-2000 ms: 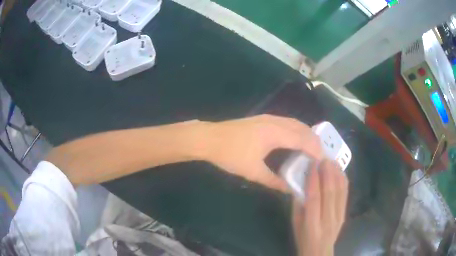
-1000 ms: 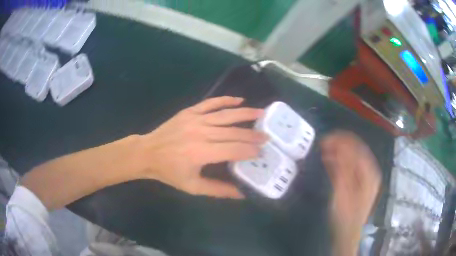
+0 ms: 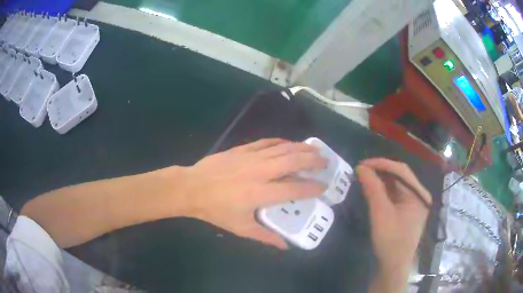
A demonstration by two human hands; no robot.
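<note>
Two white socket adapters lie side by side, sockets up, on the dark test pad (image 3: 266,117). The nearer adapter (image 3: 304,224) shows slots and a row of dark USB ports; the farther adapter (image 3: 342,184) is partly covered. My left hand (image 3: 258,186) lies spread over both, fingers on the farther one, thumb at the nearer one's left edge. My right hand (image 3: 395,209) pinches a thin black test lead (image 3: 410,187), its fingertips close to the farther adapter's USB ports. The lead's tip is hidden or too small to tell.
Rows of white adapters, pins up, stand at the upper left, with a single adapter (image 3: 73,105) beside them. The tester (image 3: 459,74) sits on a red-brown stand (image 3: 395,123) at upper right. A white cord (image 3: 330,102) lies by the post base. More adapters (image 3: 467,234) stand at right.
My right hand, empty-looking and blurred a second ago, now holds the black lead near the ports. Earlier both hands were together on the nearer adapter; it now lies beside the other, under my left hand.
</note>
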